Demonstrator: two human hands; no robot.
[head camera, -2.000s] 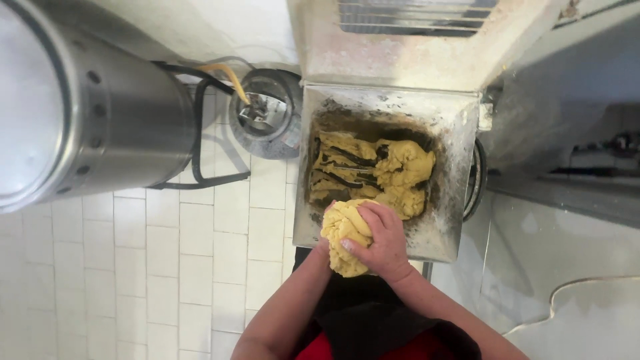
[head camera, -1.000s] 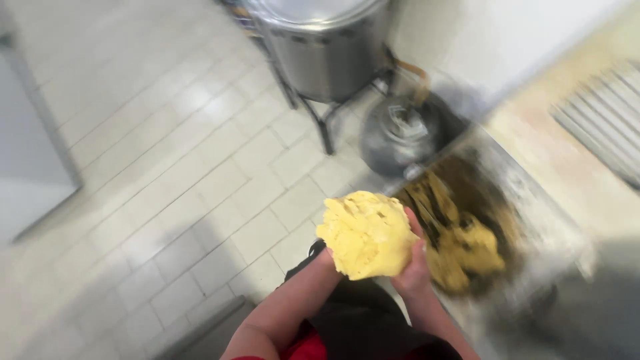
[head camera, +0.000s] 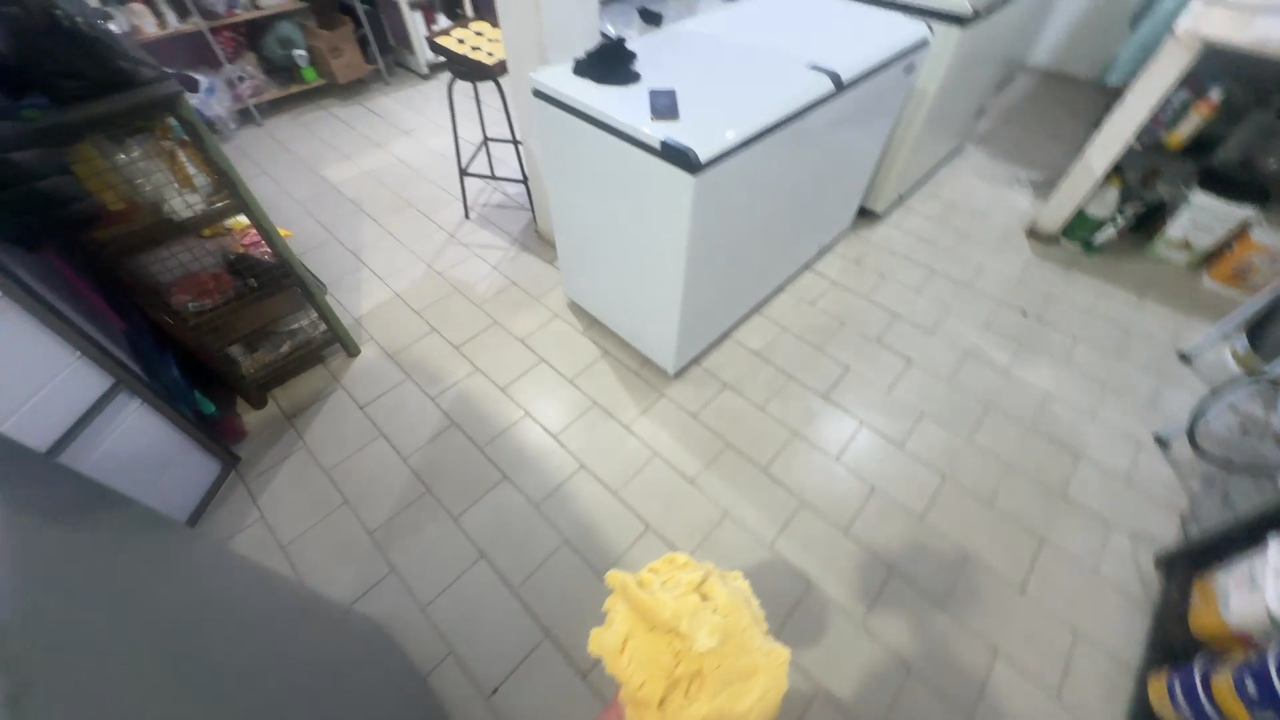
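A rough lump of yellow dough (head camera: 690, 640) is at the bottom middle of the head view, above the tiled floor. A small bit of my left hand (head camera: 612, 709) shows at the dough's lower left edge, holding it; the rest of that hand is hidden or below the frame. My right hand is out of view. Farther off, a dark tray (head camera: 468, 55) with several yellow pieces rests on a tall black stool (head camera: 487, 150).
A white chest freezer (head camera: 640, 240) stands ahead, with a black cloth (head camera: 606, 62) and a small dark flat object (head camera: 663, 104) on its lid. A wire-fronted rack (head camera: 215, 260) is on the left. At right are a ladder-like frame (head camera: 1230, 325), a table leg (head camera: 1115, 140) and packages.
The view has swung away from the metal mixer bin of dough to the room with the freezer. The dough lump remains in hand; my right hand has left the view.
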